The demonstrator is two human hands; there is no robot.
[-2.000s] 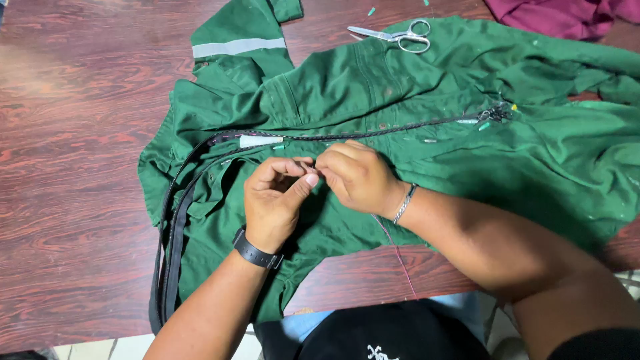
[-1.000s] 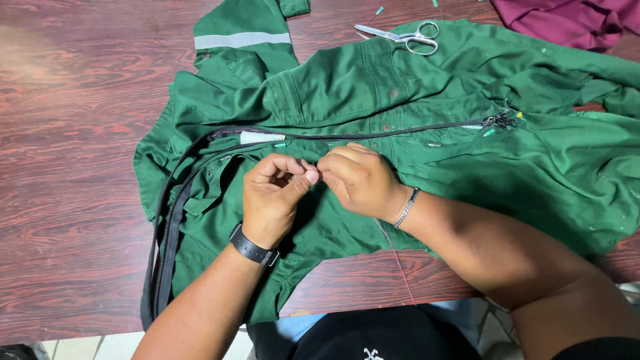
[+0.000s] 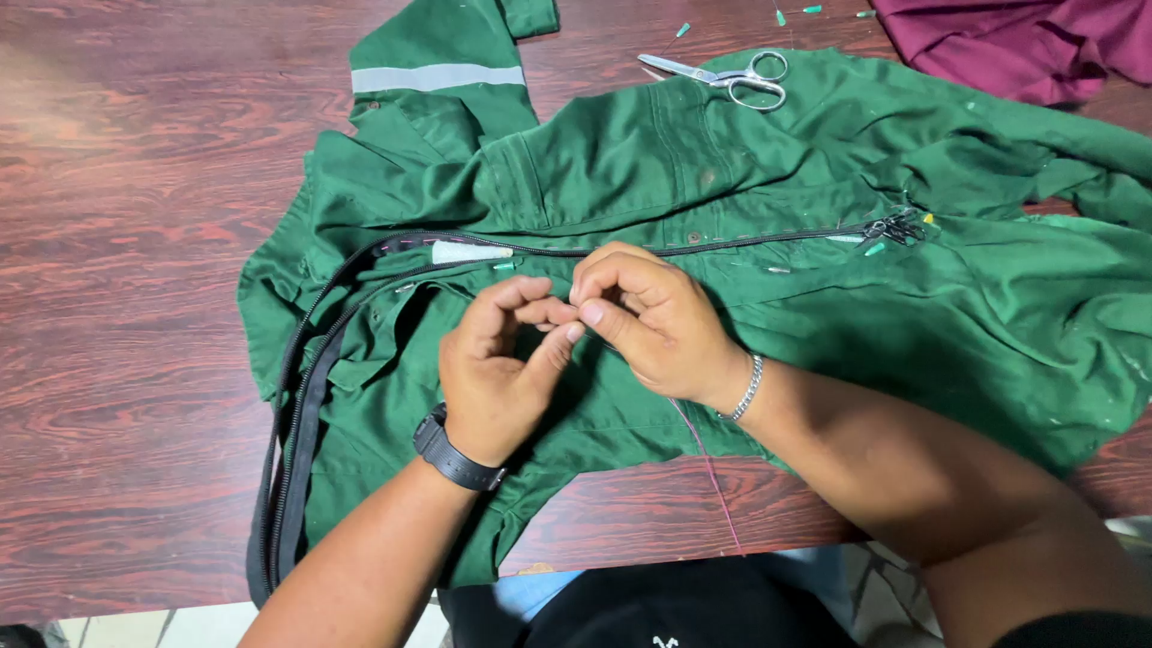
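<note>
My left hand [image 3: 504, 360] and my right hand [image 3: 652, 324] meet fingertip to fingertip above a green work garment [image 3: 612, 189]. Whatever is pinched between the fingertips is too small to make out. A thin pink thread [image 3: 711, 472] runs from below my right hand down over the table's near edge. A long black zipper [image 3: 310, 355] curves along the garment's left part and runs right toward a cluster of dark pins or clips [image 3: 895, 227]. Pink stitches show on its tape. A whitish strip [image 3: 463, 252] lies by the zipper.
Metal scissors [image 3: 720, 79] rest at the garment's top edge. Several green-headed pins [image 3: 683, 30] lie on the wood-grain table [image 3: 126, 297] behind it. A maroon cloth [image 3: 1008, 45] is at the top right. The garment's sleeve has a grey reflective band [image 3: 436, 77].
The fingers of my left hand have spread slightly from their earlier curl, while both hands remain together over the garment.
</note>
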